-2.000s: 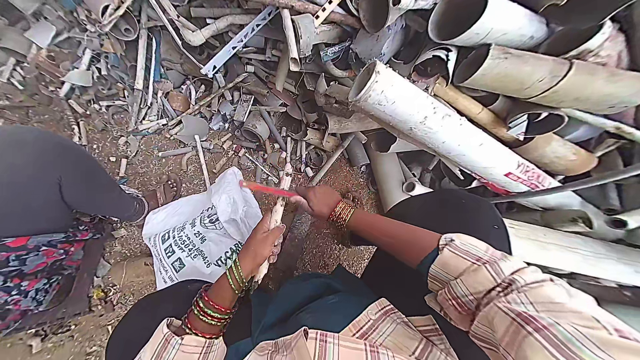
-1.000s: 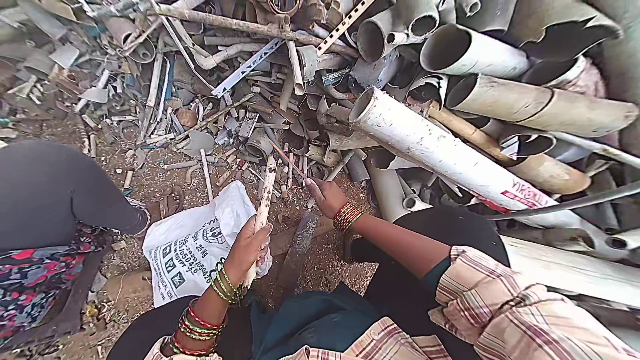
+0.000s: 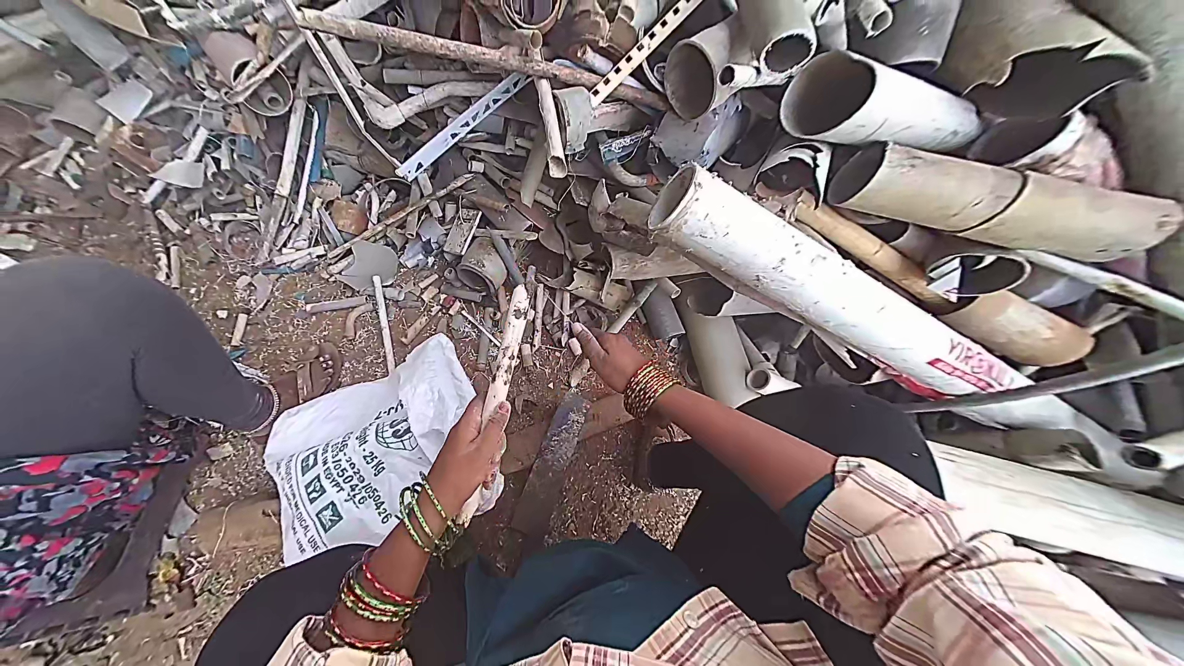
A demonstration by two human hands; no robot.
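My left hand (image 3: 474,449) is closed around a long whitish stick-like piece (image 3: 507,356), perhaps a plastic pipe, with a rough, stained surface. It slants up and away over the ground, its lower end showing below the hand. My right hand (image 3: 612,359) is to the right of it, low over small pipe offcuts (image 3: 550,319), fingers pointing at them. A small pale bit shows at its fingertips; whether it is held cannot be told. A white woven sack (image 3: 347,453) with printing lies left of my left hand. Between my knees lies a flat, dark, worn bar (image 3: 555,453).
Large cut pipes are heaped at the right, a long white one (image 3: 832,287) among them. Broken plastic scraps (image 3: 370,264) and thin pipes cover the ground ahead, with a perforated white strip (image 3: 462,125). Another person's leg (image 3: 120,351) and sandalled foot are at the left.
My right hand has moved from the whitish piece out to the offcuts on its right. The orange-red strip it held against the piece is no longer visible. My left hand still holds the piece.
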